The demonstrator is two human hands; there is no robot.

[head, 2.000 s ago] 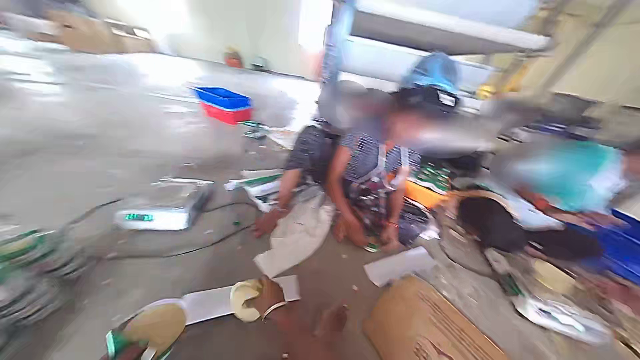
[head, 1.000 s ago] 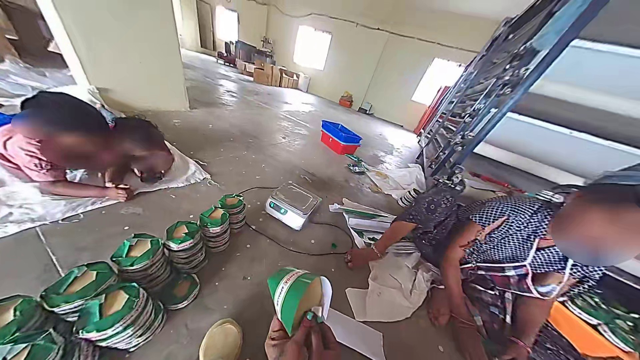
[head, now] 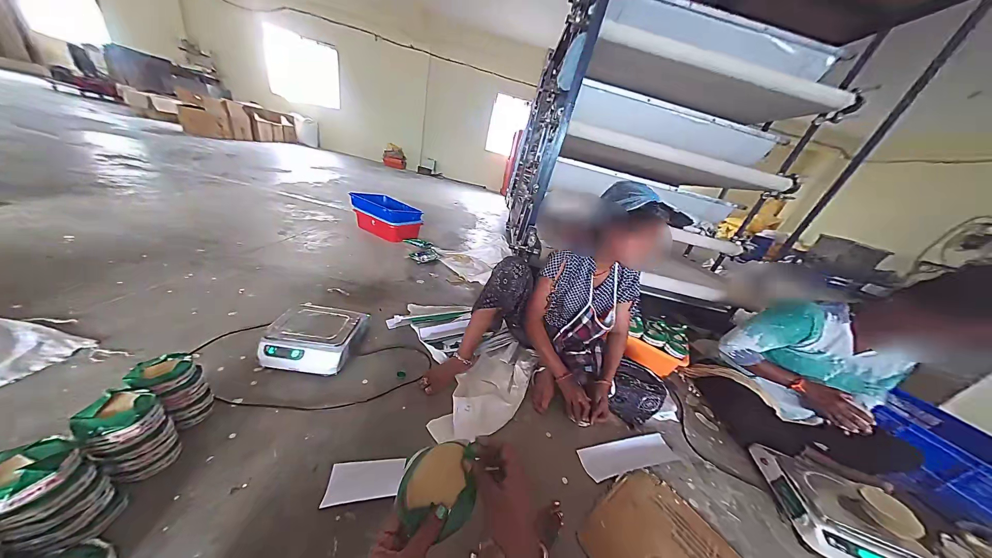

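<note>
Low in the middle of the view, a round stack of thin tan discs [head: 435,477] sits in a green and white plastic wrapper [head: 457,515]. My left hand [head: 415,535] holds it from below at the near edge, thumb over the wrapper. My right hand [head: 496,473] grips the wrapper's edge on the right side, fingers bent. A white paper sheet [head: 360,482] lies on the floor just left of the packet. The undersides of both hands' fingers are partly hidden.
Stacks of green-topped packets [head: 128,434] stand at left. Beyond are a digital scale [head: 310,341] with its cable and blue and red tubs [head: 387,221]. A co-worker [head: 581,310] sits ahead, another [head: 806,341] at right near a second scale [head: 845,504]. Cardboard [head: 655,519] lies near right.
The view has swung right since one second ago. The wrapper, then a folded cone shape held upright, now lies spread around the tan discs between both my hands.
</note>
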